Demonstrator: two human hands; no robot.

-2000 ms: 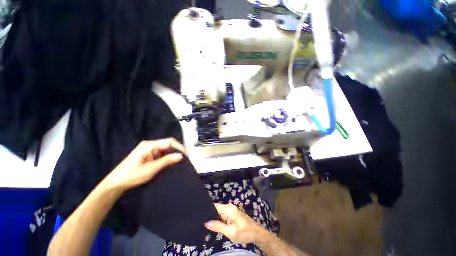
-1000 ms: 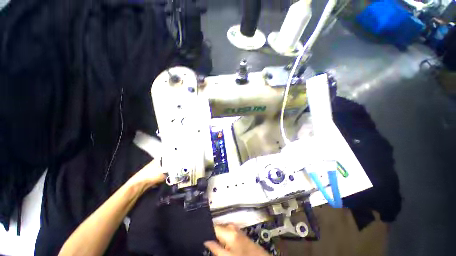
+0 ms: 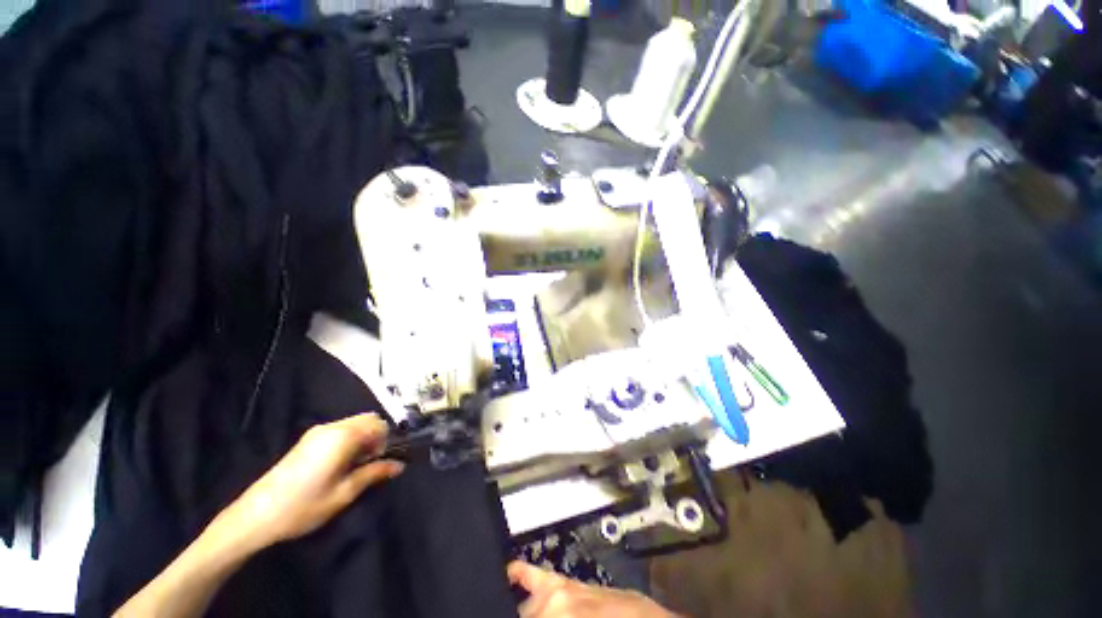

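The black garment (image 3: 423,543) hangs from the front left end of the cream sewing machine (image 3: 544,242), its edge at the presser foot area (image 3: 447,435). My left hand (image 3: 326,471) grips the black cloth just left of the presser foot, fingers pinched on it. My right hand (image 3: 568,596) is at the bottom edge of the view, partly cut off, with thumb and fingers at the garment's right edge. The needle itself is too small to make out.
A large black heap (image 3: 145,169) lies left, with a pale loose thread (image 3: 284,302). A smartphone (image 3: 505,353) stands in the machine opening. Green snips (image 3: 761,374) lie right on the white tabletop (image 3: 792,417). Black thread cone (image 3: 567,54) and white cone (image 3: 662,73) stand behind; black cloth (image 3: 846,362) lies right.
The garment edge has gone from my lap area up to the presser foot. My left hand moved up behind the machine head, then back down to its left front. The view has shifted.
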